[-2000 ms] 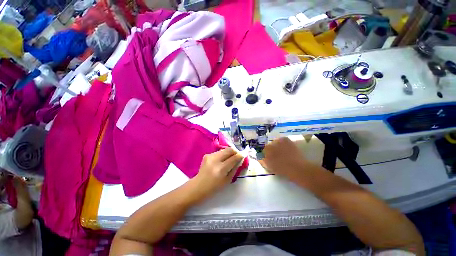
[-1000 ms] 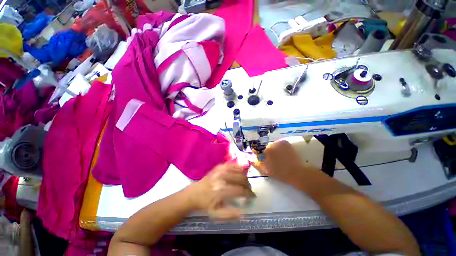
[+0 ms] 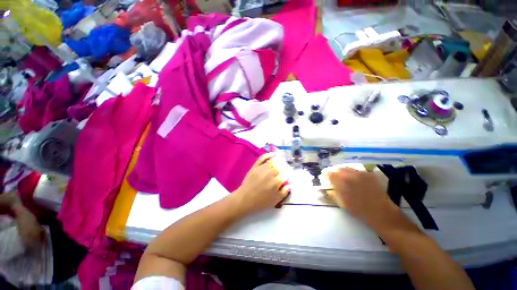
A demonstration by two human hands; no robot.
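A magenta knit garment piece (image 3: 227, 158) lies left of the sewing machine's needle area, its tapering end under my left hand. My left hand (image 3: 262, 184) presses on this end, fingers bent, just left of the presser foot (image 3: 315, 173). A bit of pink shows at its fingertips. My right hand (image 3: 354, 190) is right of the presser foot, fingers curled down near a small white piece (image 3: 346, 168); whether it grips it I cannot tell. Bright glare hides detail at the needle.
The white sewing machine head (image 3: 385, 122) spans the right. Black strips (image 3: 409, 190) lie under its arm. Pink-and-white garment parts (image 3: 241, 68) are bunched behind. Redder pink pieces (image 3: 102, 153) drape over the left table edge. A person's arm (image 3: 25, 226) shows at far left.
The view has shifted, so the scene sits further right. My left hand has moved from the blurred spot near the table front back up to the garment end. My right hand remains beside the needle area.
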